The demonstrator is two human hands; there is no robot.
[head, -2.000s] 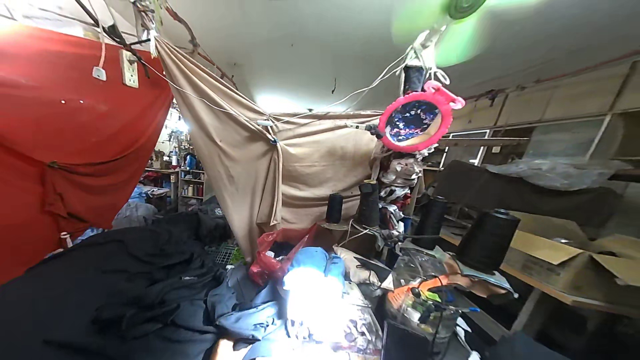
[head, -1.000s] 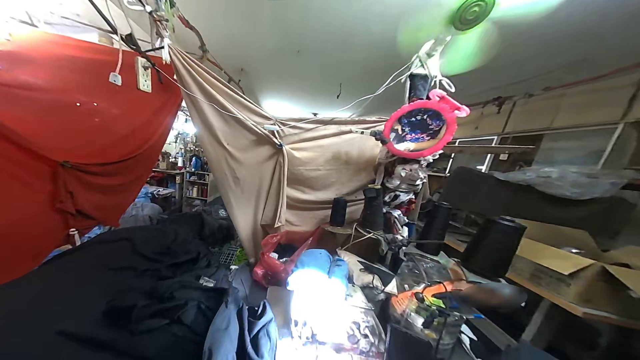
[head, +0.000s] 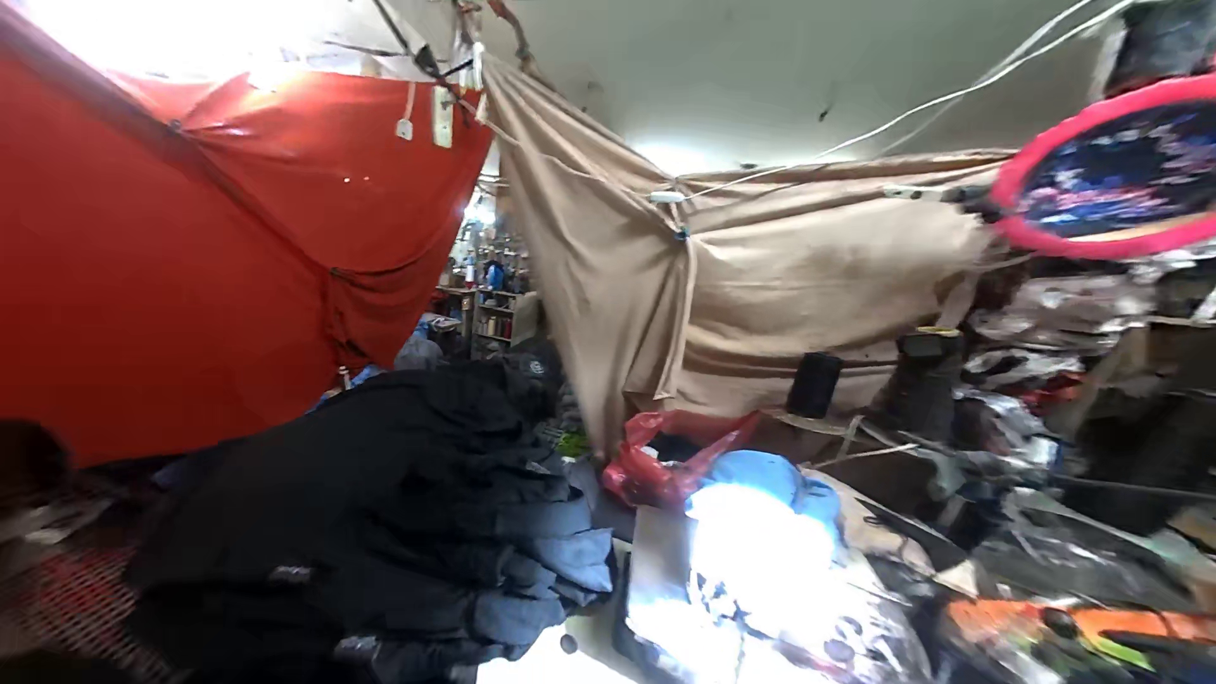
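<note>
Neither my left hand nor my right hand is clearly visible in the head view. A heap of black garments (head: 361, 503) with grey-blue undersides spreads over the lower left and centre. To its right, a strong lamp glare washes out part of the work surface (head: 570, 660) and a sewing machine or other item that I cannot make out. A blue cloth (head: 755, 475) lies behind the glare, beside a red plastic bag (head: 651, 465). Black thread cones (head: 814, 385) stand farther back.
An orange-handled tool or item (head: 1007, 617) lies among clutter at the lower right. A pink-framed round mirror (head: 1016, 180) hangs at the upper right. Red cloth (head: 190, 285) and beige cloth (head: 779, 275) hang behind. A red plastic basket (head: 76, 589) is at the lower left.
The view has turned left. The grey-blue cloth that hung at the front near the glare now lies with the black heap, and the surface beside it shows.
</note>
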